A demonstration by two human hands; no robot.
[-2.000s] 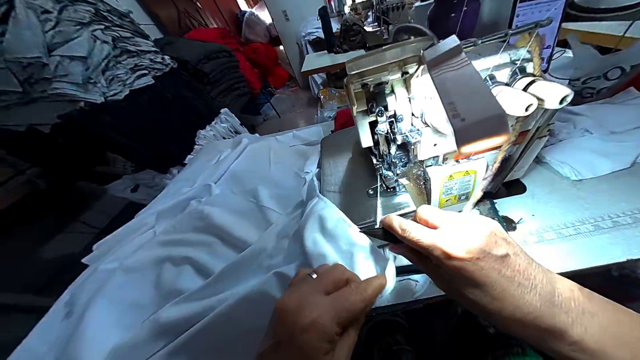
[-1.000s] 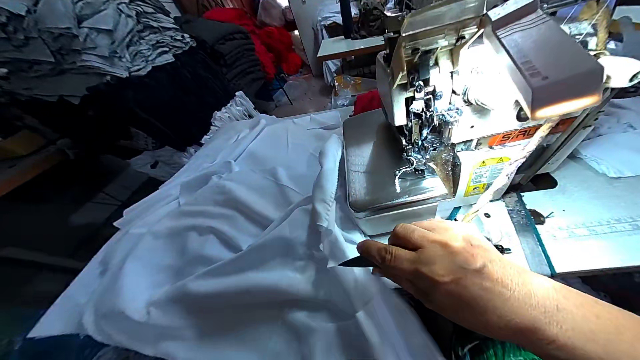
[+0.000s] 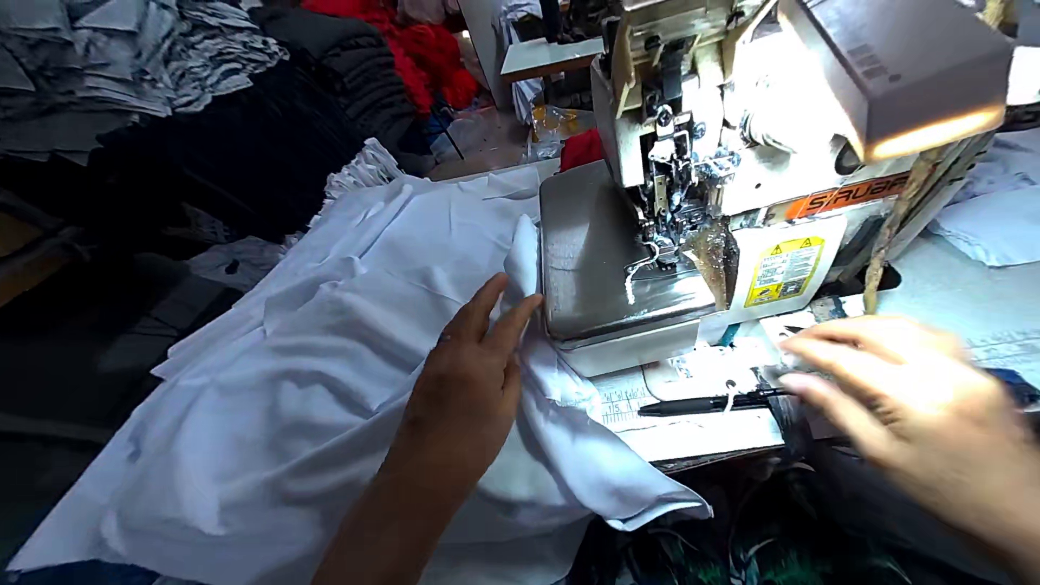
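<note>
White fabric [image 3: 325,349] is heaped over the table left of a Siruba overlock sewing machine [image 3: 780,146]. My left hand [image 3: 463,374] lies on this fabric with fingers apart, its fingertips close to the left edge of the machine's metal cloth plate [image 3: 585,252]. A short thread tail [image 3: 634,284] hangs from the presser foot area onto the plate. My right hand [image 3: 902,390], blurred, is over the table right of a black pen-like tool [image 3: 707,404]; whether it holds anything is unclear. The dark tool lies below the machine, beside a printed ruler scale [image 3: 621,406].
Stacks of grey cloth [image 3: 146,57] and dark cloth [image 3: 349,65] stand at the back left, with red fabric [image 3: 431,65] behind. More white cloth [image 3: 999,211] lies right of the machine. A yellow warning label [image 3: 786,270] is on the machine's front.
My right hand has moved right, away from the fabric edge and the dark pointed tool seen there earlier. My left hand, out of sight one second ago, is on the fabric. The view has shifted.
</note>
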